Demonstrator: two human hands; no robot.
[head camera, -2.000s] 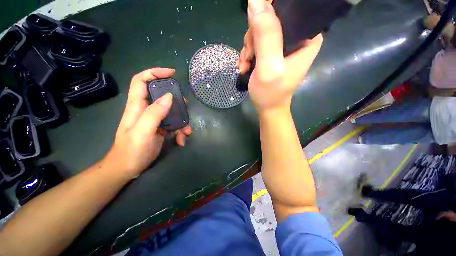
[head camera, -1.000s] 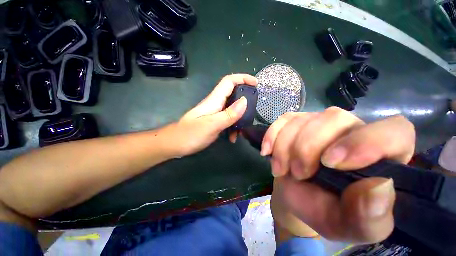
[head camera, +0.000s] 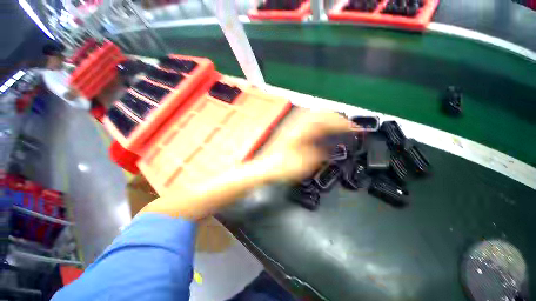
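My left hand (head camera: 302, 144) is motion-blurred. It reaches across a red-orange tray (head camera: 200, 138) to the left edge of a cluster of black housings (head camera: 379, 156). A dark shape shows by its fingertips; I cannot tell whether it is held. The tray has mostly bare pockets and one black piece (head camera: 225, 92) near its far edge. The round screw dish (head camera: 495, 271) lies at the lower right, cut by the bottom edge. My right hand and the screwdriver are not in view.
Another tray (head camera: 156, 94) full of black parts adjoins the first. A green conveyor (head camera: 364, 64) with a white rail runs behind, carrying a black piece (head camera: 453, 101). Red trays (head camera: 382, 19) stand beyond. A person (head camera: 56, 76) is at the far left.
The view has swung left, bringing the trays in. My left hand has moved from beside the dish to the cluster; the housing is no longer clearly visible in it. My right hand has left view.
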